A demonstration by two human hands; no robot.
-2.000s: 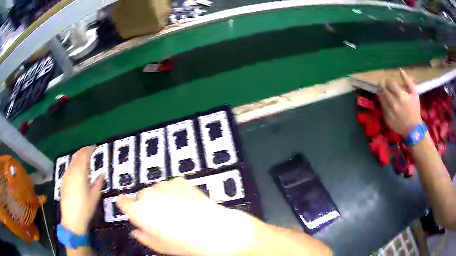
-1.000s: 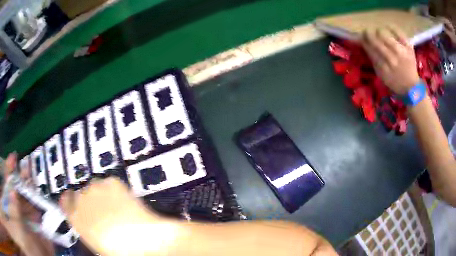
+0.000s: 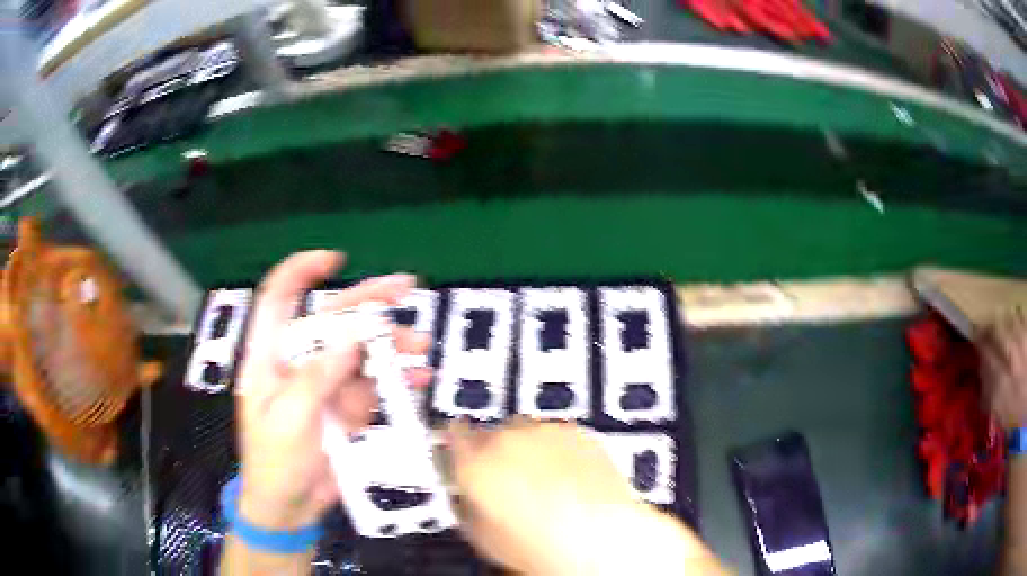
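My left hand (image 3: pixel 298 394), with a blue wristband, holds a white phone housing (image 3: pixel 394 478) tilted above the black tray (image 3: pixel 186 461). A whitish piece (image 3: pixel 338 330) also shows between its fingers; what it is cannot be told. My right hand (image 3: pixel 507 473) is blurred at the housing's right edge, its fingertips partly hidden, and I cannot tell whether it grips anything. White housings (image 3: pixel 552 354) stand in a row in the tray behind the hands. Another lies crosswise, partly covered by my right hand.
A dark glossy phone (image 3: pixel 783 506) lies right of the tray. Red parts (image 3: pixel 952 416) are heaped at the far right, beside another person's hand (image 3: pixel 1005 366). A green belt (image 3: pixel 563 231) runs behind, carrying a small red part (image 3: pixel 446 143). An orange fan (image 3: pixel 73 338) stands left.
The view has swung left and up since a second ago. My left hand now holds the housing higher over the tray, with its openings showing. My right hand has stayed close to it.
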